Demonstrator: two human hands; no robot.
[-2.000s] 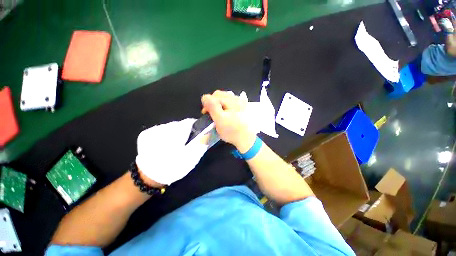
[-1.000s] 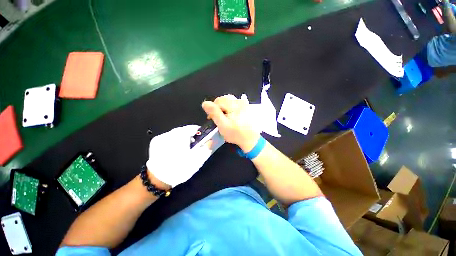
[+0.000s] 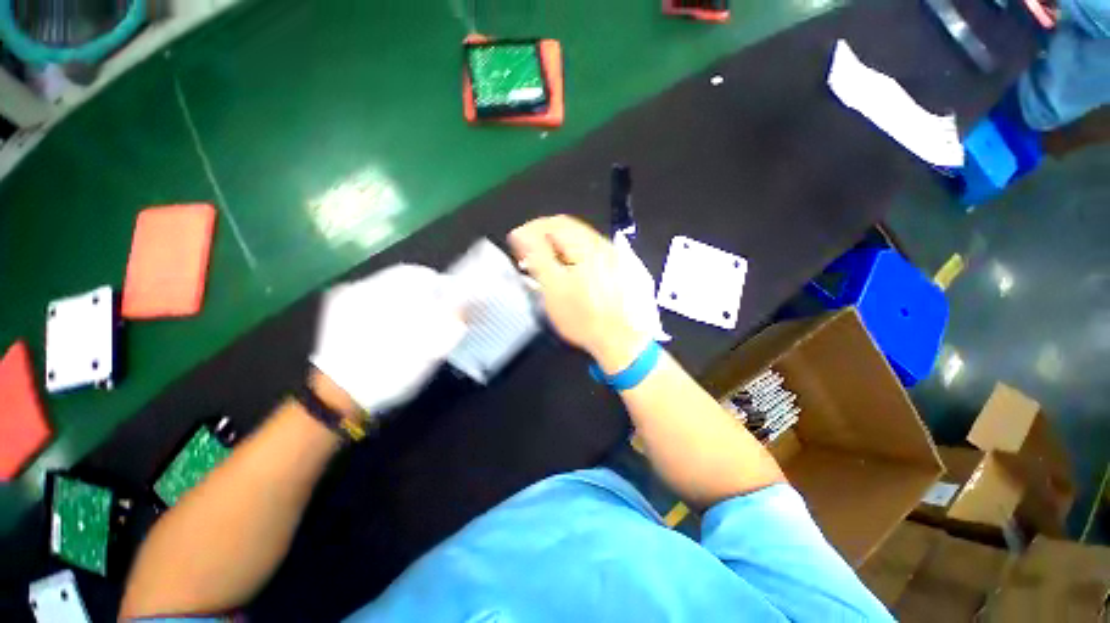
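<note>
My left hand, in a white glove, is shut on a silver-white plate with fine lines across its face. Whether a housing lies under the plate is hidden. My bare right hand is at the plate's right edge, fingers curled; whether it grips the plate cannot be told. A limp white spare glove lies partly behind my right hand. A loose bottom cover lies flat to its right. A slim black stick lies above the spare glove.
Open units lie lower left on the black mat. On the green belt are an open unit on an orange pad, a covered unit and orange pads. A cardboard box and blue bin stand right.
The plate has turned from edge-on to face-up. My left hand has moved slightly left and up. The units and pads on the belt sit lower and farther left in view.
</note>
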